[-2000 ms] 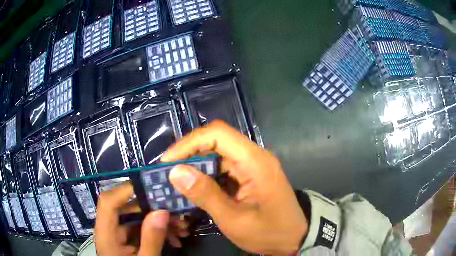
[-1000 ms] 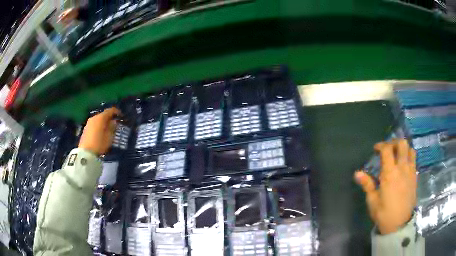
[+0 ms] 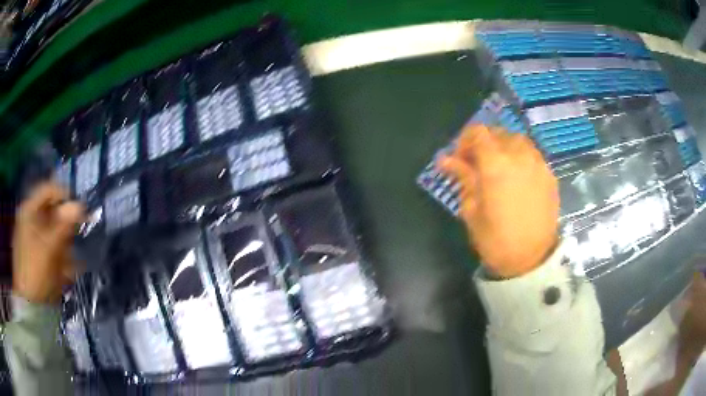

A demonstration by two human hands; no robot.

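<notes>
My left hand (image 3: pixel 46 244) is blurred at the left edge, its fingers curled. A blurred dark piece, looking like a front housing (image 3: pixel 131 241), extends right from its fingers above the black housing tray (image 3: pixel 313 151). Phones with keypads fitted (image 3: pixel 221 112) lie in the tray's pockets, some lengthwise and some across. My right hand (image 3: pixel 511 197) has its bent fingers on the loose fanned keypads (image 3: pixel 443 189), right of the black tray. The fingers hide part of them, and whether one is gripped is unclear.
The clear keypad tray (image 3: pixel 619 182) is at the right, with blue-striped stacked keypads (image 3: pixel 569 85) in its upper part and glare on its lower pockets. A whitish strip (image 3: pixel 395 45) and green belt (image 3: pixel 364 15) run behind. Another hand or arm part shows at the lower right.
The view has swung right. My left hand has drawn back from the tray's upper-left pocket with a dark piece at its fingers. My right hand's spread fingers have bent onto the loose keypads.
</notes>
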